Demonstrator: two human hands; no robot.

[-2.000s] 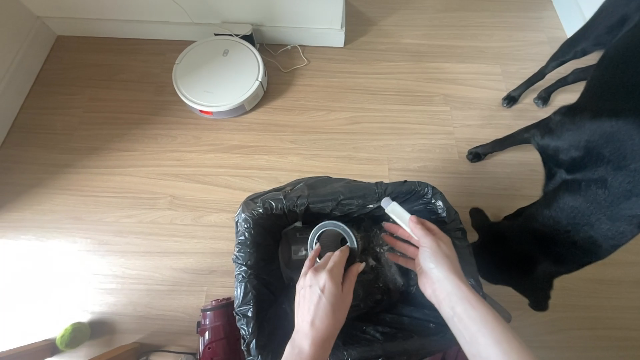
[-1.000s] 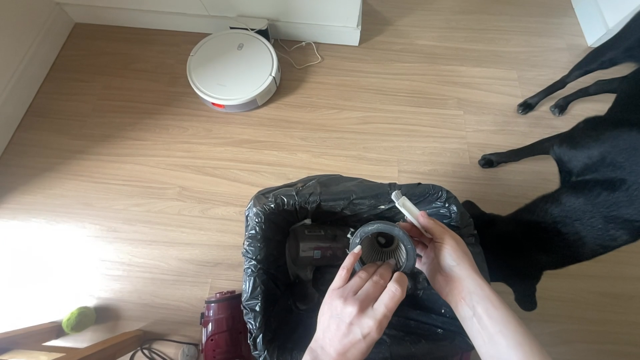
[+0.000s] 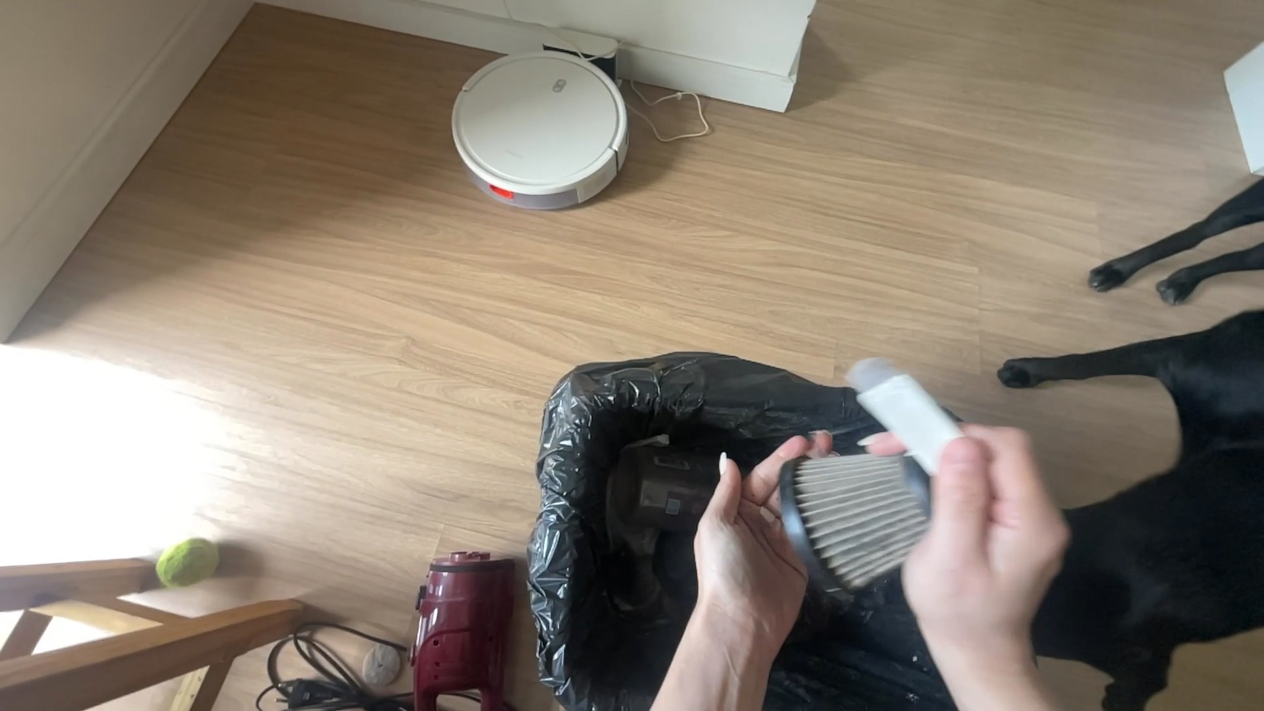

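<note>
My left hand (image 3: 755,553) grips the dark rim of a pleated cone vacuum filter (image 3: 859,518), which lies on its side above a bin lined with a black plastic bag (image 3: 681,380). A small white brush (image 3: 908,420) is in my right hand (image 3: 987,533), its pale, blurred bristle end pointing up and left. The right hand is at the filter's narrow end; whether it touches the filter is unclear. Inside the bin, left of my hands, rests a dark translucent vacuum dust container (image 3: 671,494).
A black dog (image 3: 1165,513) stands close at the bin's right. The red vacuum body (image 3: 464,627), a black cord (image 3: 331,671), a tennis ball (image 3: 188,562) and a wooden frame (image 3: 148,652) are at lower left. A white robot vacuum (image 3: 541,123) sits by the wall.
The filter, upright with its open end showing a second ago, is now on its side with its pleats in view. Two seconds ago my left hand was lower inside the bin.
</note>
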